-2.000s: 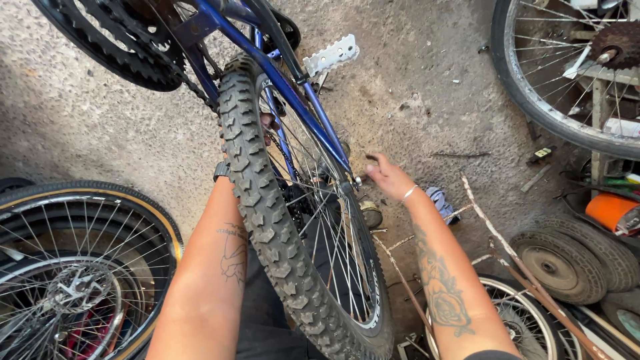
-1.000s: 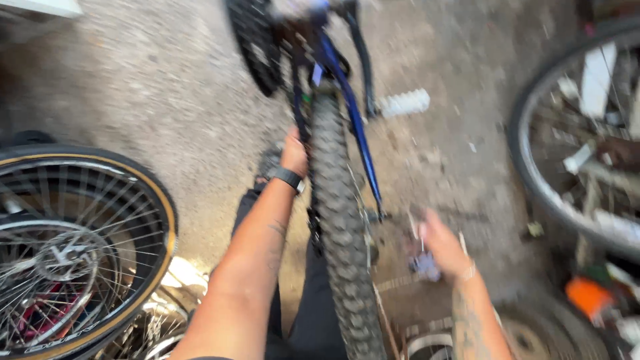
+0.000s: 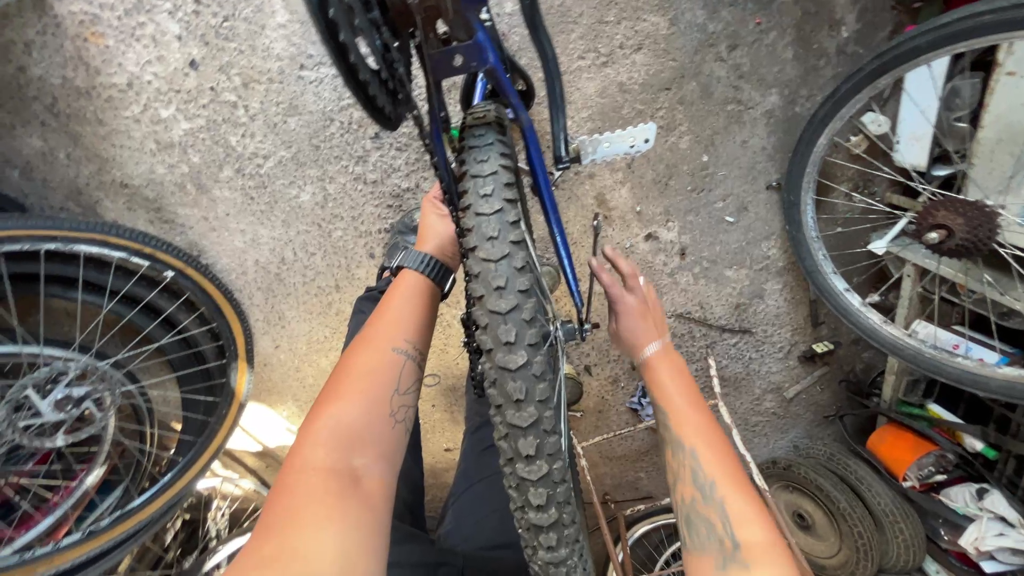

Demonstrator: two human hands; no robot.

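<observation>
A bicycle's rear wheel with a knobby tire (image 3: 512,320) stands upright in a blue frame (image 3: 540,188), seen from above. My left hand (image 3: 437,228) is at the wheel's left side by the chain (image 3: 424,140); its fingers are hidden behind the frame and tire. A metal wrench (image 3: 594,264) stands with its lower end at the axle nut (image 3: 590,327) on the right side. My right hand (image 3: 632,304) is beside the wrench, fingers extended and at most touching it. A white metal pedal (image 3: 616,144) is on the crank arm above.
Stacked bicycle wheels (image 3: 244,344) lie at left. Another wheel with a rusty cassette (image 3: 956,228) is at right. Small wheels (image 3: 808,512), an orange container (image 3: 900,452) and a rusty metal rack (image 3: 736,440) stand at lower right.
The bicycle wheel has gone from tilted to nearly upright in view. My left hand now shows beside the chain, and the wrench is now visible at the axle. The view has shifted.
</observation>
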